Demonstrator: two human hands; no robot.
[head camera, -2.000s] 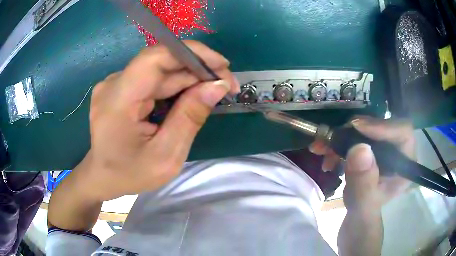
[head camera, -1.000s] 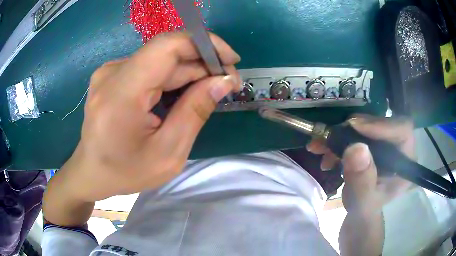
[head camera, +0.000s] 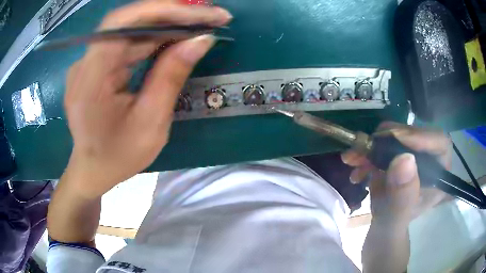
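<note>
The silver-grey metal strip (head camera: 240, 109) lies on the green mat and holds a row of several small round parts, such as the tan-centred one (head camera: 215, 99). My left hand (head camera: 120, 101) pinches the grey tweezers (head camera: 133, 34) above the strip's left end, which it hides. The tweezer tips point right, raised off the strip; no wire shows clearly between them. My right hand (head camera: 407, 165) holds the soldering iron (head camera: 333, 129) by its black handle. Its thin tip is at the strip's lower edge, below the middle parts; I cannot tell if it touches.
Red wire pieces (head camera: 196, 2) show at the top edge, mostly hidden behind my left hand. The black tray with silvery crumbs (head camera: 405, 64) and a yellow sponge (head camera: 476, 66) are at the right. A shiny packet (head camera: 29, 105) lies on the mat at the left.
My left hand has moved up and left with the tweezers, which have swung from steep to nearly level. More round parts are uncovered. The iron has shifted slightly right and down.
</note>
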